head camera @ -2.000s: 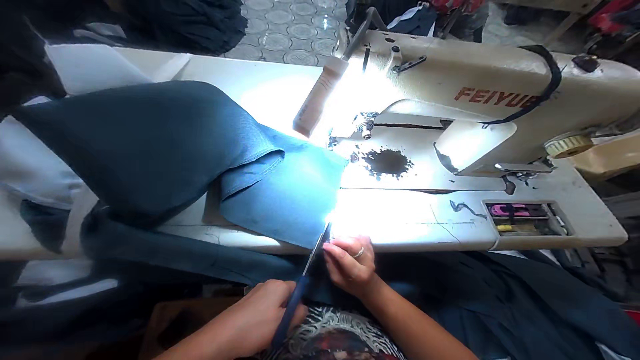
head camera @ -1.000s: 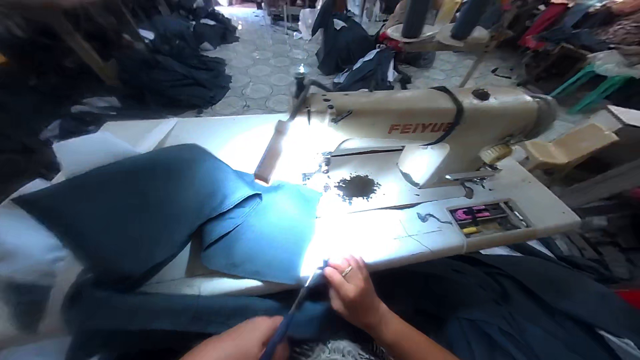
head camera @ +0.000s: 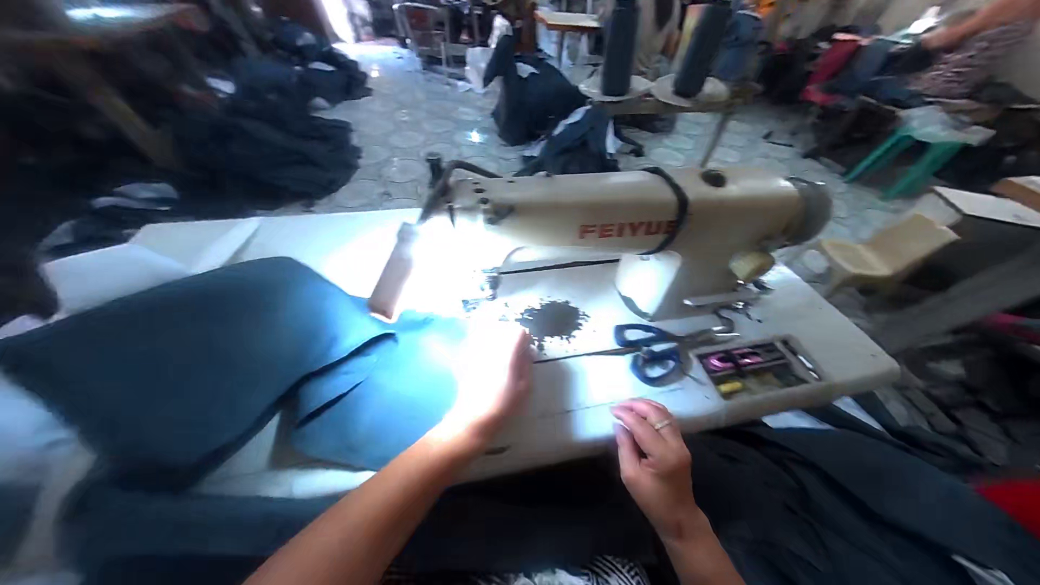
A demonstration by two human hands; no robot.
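Note:
My left hand [head camera: 497, 378] is at the right edge of a dark blue cloth piece [head camera: 382, 406], just in front of the needle area of a sewing machine [head camera: 601, 215]. Glare washes out its fingers, and whether it touches the cloth is unclear. Lower right, above the table's front edge, my right hand [head camera: 654, 447] has curled fingers, the thumb near their tips and a ring on one; anything small between them cannot be made out. Blue-handled scissors [head camera: 656, 353] lie on the table beyond it. A larger folded dark blue cloth [head camera: 187, 357] covers the table's left side.
A recessed tray [head camera: 760, 370] with pink and yellow small items is set into the table's right. Dark scraps [head camera: 552, 319] lie beside the needle area. A wooden-looking block [head camera: 394, 276] hangs left of the machine head. Dark fabric [head camera: 845, 487] drapes below right. A person's arm shows far off, upper right.
The blue-handled tool held in my left hand earlier is no longer there; scissors now lie by the tray. My left hand has moved up to the needle area. The view has tilted upward.

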